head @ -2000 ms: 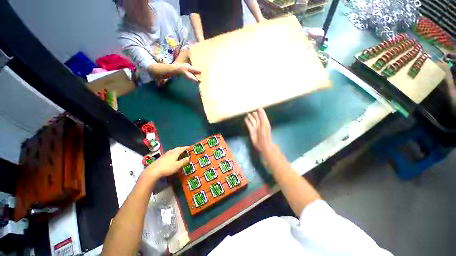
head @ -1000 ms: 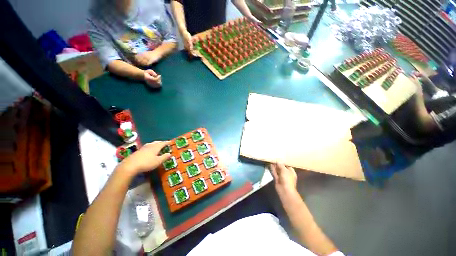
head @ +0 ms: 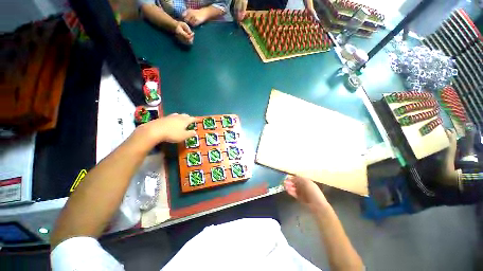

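Observation:
The orange-brown loading fixture [head: 204,151] lies on the green mat, with green circuit board assemblies [head: 214,155] in its pockets. My left hand [head: 172,128] rests on its top left corner, with the fingertips over a corner pocket; whether they pinch a part is hidden. A bare cardboard sheet [head: 315,140] lies at the right, partly over the table's front edge. My right hand [head: 303,189] is at the sheet's near edge, fingers curled; I cannot tell if they still touch it.
Two people's hands and arms are at the far side, one holding a cardboard sheet of red-topped assemblies [head: 288,34]. Red-and-white items [head: 151,92] stand by the black post [head: 114,58]. A clear plastic bag [head: 150,188] is left. Another worker sits right, beside a part-filled sheet [head: 421,137].
The bare sheet came from the far side, over the mat, to the right front with my right hand. The far person's filled sheet came into view. My left hand stayed at the fixture.

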